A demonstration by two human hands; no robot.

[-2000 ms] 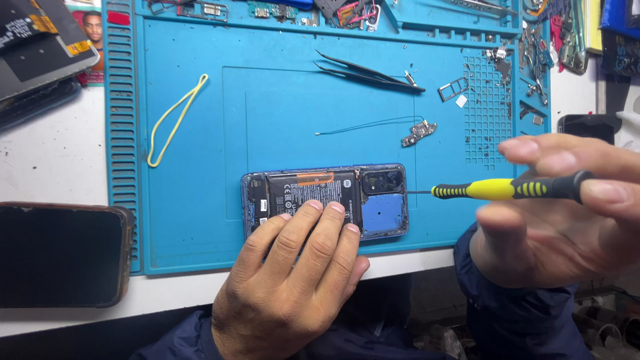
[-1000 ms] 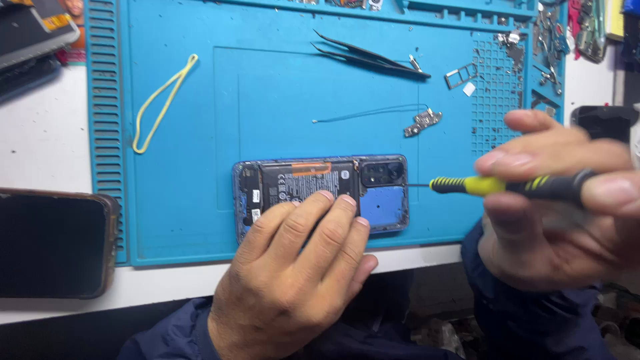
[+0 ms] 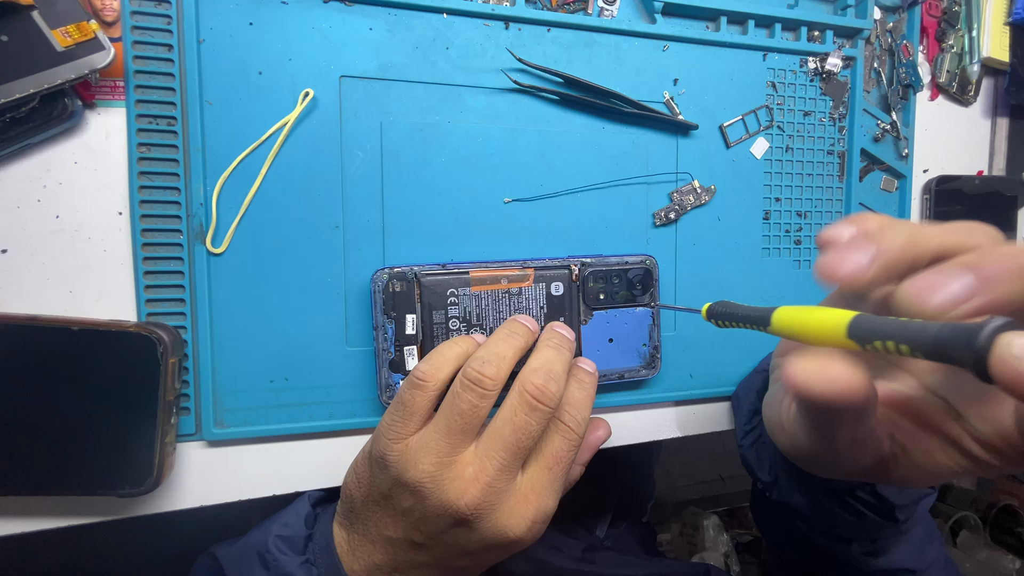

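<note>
A smartphone with its back cover off (image 3: 620, 340) lies near the front edge of the blue silicone repair mat (image 3: 448, 184). My left hand (image 3: 488, 432) rests its fingertips on the phone's black battery (image 3: 448, 300), which has orange tape on it; the fingers hide part of the battery. In my right hand (image 3: 904, 352) is a yellow and black precision screwdriver (image 3: 816, 324). Its thin shaft points left, and the tip is at the phone's right edge beside the camera module (image 3: 618, 286). The right fingers are partly blurred.
Black tweezers (image 3: 600, 94), a small circuit board with a thin cable (image 3: 684, 204), a SIM tray (image 3: 744, 126) and a yellow rubber band (image 3: 256, 176) lie on the mat. A cased phone (image 3: 80, 404) lies left; another phone (image 3: 972, 204) is right. Small parts fill the right compartments.
The right fingers have shifted on the screwdriver's handle, while its tip stays at the phone's edge. The left hand remains on the battery.
</note>
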